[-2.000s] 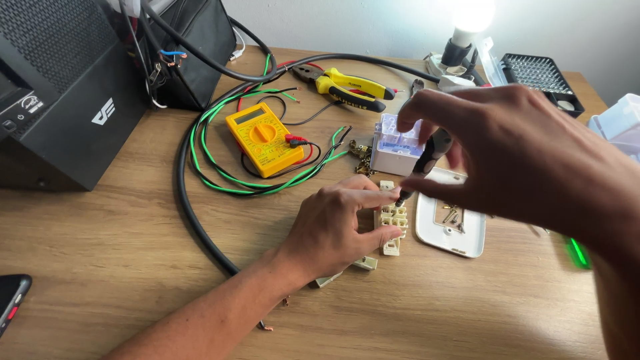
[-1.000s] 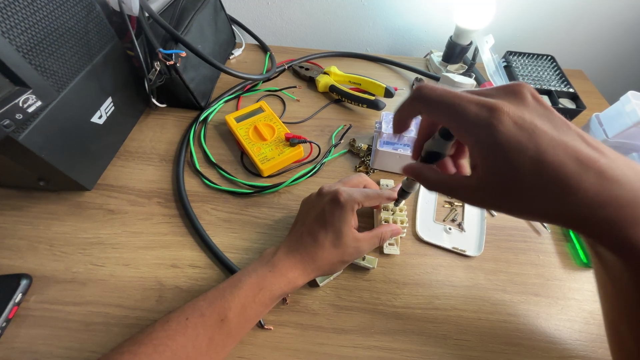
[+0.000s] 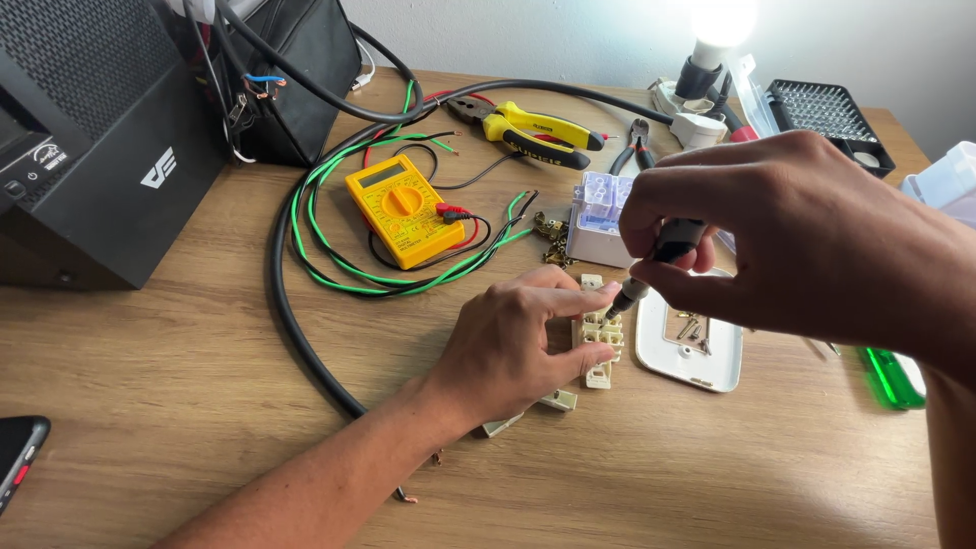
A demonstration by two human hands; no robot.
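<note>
My left hand steadies a cream plastic electrical module with screw terminals, its thumb and index finger pressing on it against the wooden table. My right hand grips a black and grey screwdriver, whose tip points down into one of the terminals. The exact contact at the tip is too small to tell. Just right of the module lies a white cover plate with several small screws on it. Other cream plastic pieces lie partly under my left hand.
A yellow multimeter, green and black wires, yellow combination pliers, diagonal cutters and a clear-topped white box lie behind. A thick black cable curves at left. A lit bulb stands behind, near a bit case.
My right hand has turned and shifted a little with the screwdriver, which stays at the terminals. The left hand keeps its place on the module.
</note>
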